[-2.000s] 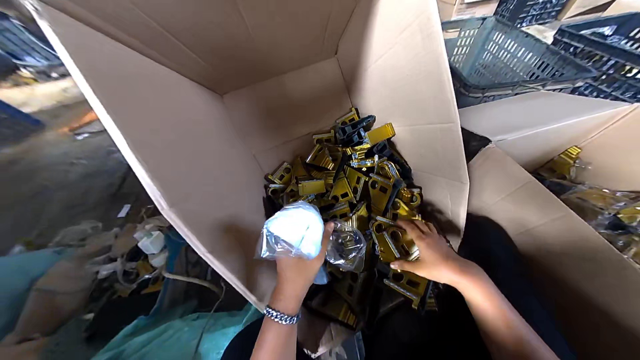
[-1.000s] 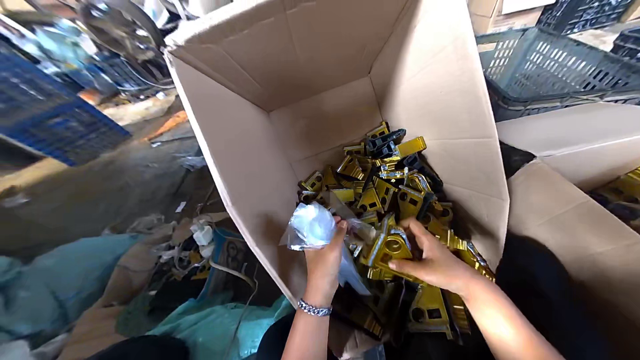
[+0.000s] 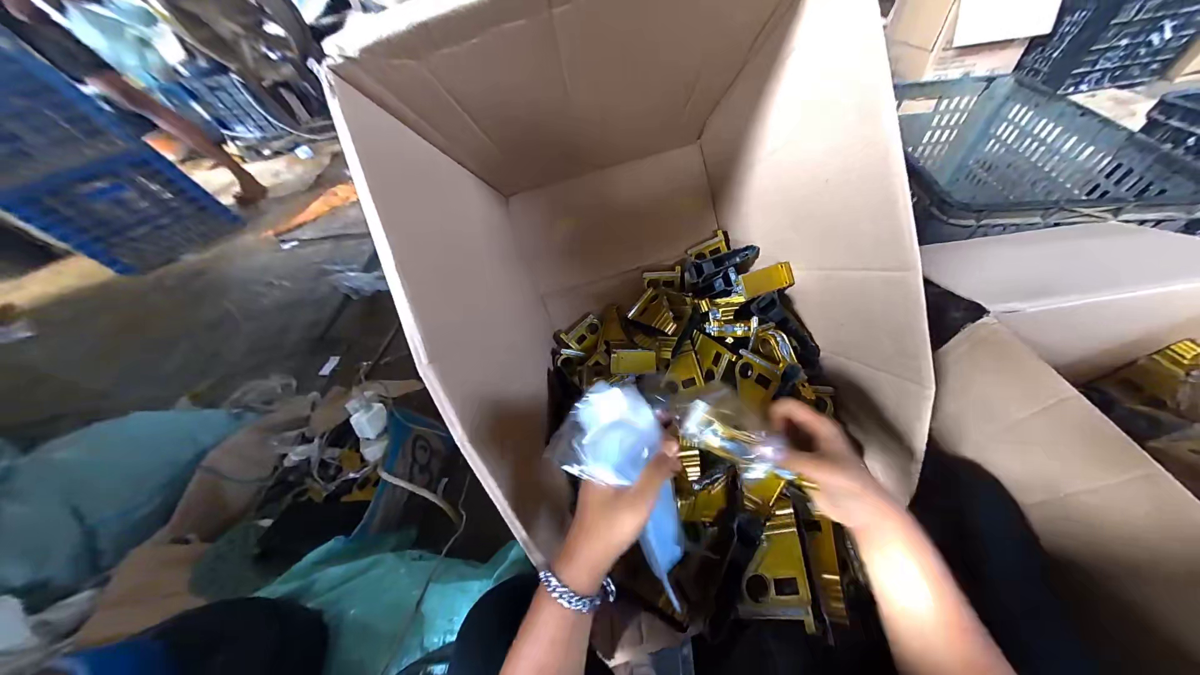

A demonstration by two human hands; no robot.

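Observation:
My left hand (image 3: 623, 506) grips a bundle of clear plastic bags (image 3: 614, 436) over the open cardboard box (image 3: 431, 366). Between both hands is a clear bag (image 3: 717, 427) with something shiny and gold-coloured in or behind it; motion blur hides which. At the right end of that bag is my right hand (image 3: 830, 459), its fingers bent around a blurred shiny part. Beneath and beyond the hands lie many gold-coloured and black slotted parts (image 3: 712, 356), heaped in the box. A metal chain bracelet (image 3: 574, 592) circles my left wrist.
A second cardboard box (image 3: 1059, 412) with gold-coloured parts stands at the right, below a grey-green plastic crate (image 3: 1050, 141). Blue crates (image 3: 103, 187) and a person's bare leg (image 3: 192, 136) are at upper left. Green plastic sacks (image 3: 112, 478) and scraps lie at lower left.
A second ago my right hand was on a gold-coloured part in the heap; now it is at the bag between the hands. My left hand keeps the bundle. The view has shifted left.

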